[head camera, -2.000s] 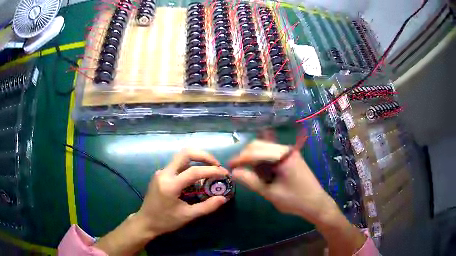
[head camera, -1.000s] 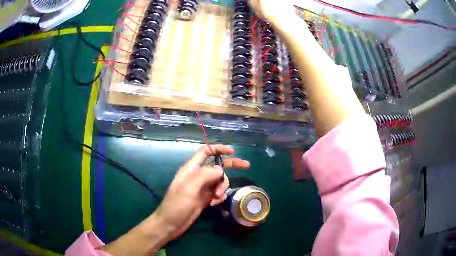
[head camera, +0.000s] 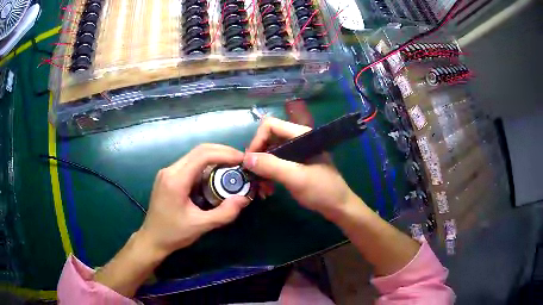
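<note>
A speaker driver (head camera: 232, 181) with a silver rim and dark centre sits on the round fixture (head camera: 208, 189), which is mostly hidden by my fingers. My left hand (head camera: 178, 193) is curled around the driver, with index finger and thumb on its rim. My right hand (head camera: 306, 179) grips the thick black test probe (head camera: 318, 138) like a pen. The probe's front end is at the driver's right edge, partly hidden by my fingertips. Its rear end points up and right, with a red and black cable (head camera: 374, 62).
A stacked blister tray (head camera: 143, 70) with rows of drivers lies ahead. A side tray stack (head camera: 437, 128) with white labels is at the right. A black cord (head camera: 104, 177) lies on the mat at left. A maroon block (head camera: 299, 111) is near the tray. A white fan (head camera: 15, 24) is upper left.
My right hand has come back from over the tray and now holds the probe. The fixture, bare a second ago, now has a driver on it, held by my left hand. The view has shifted.
</note>
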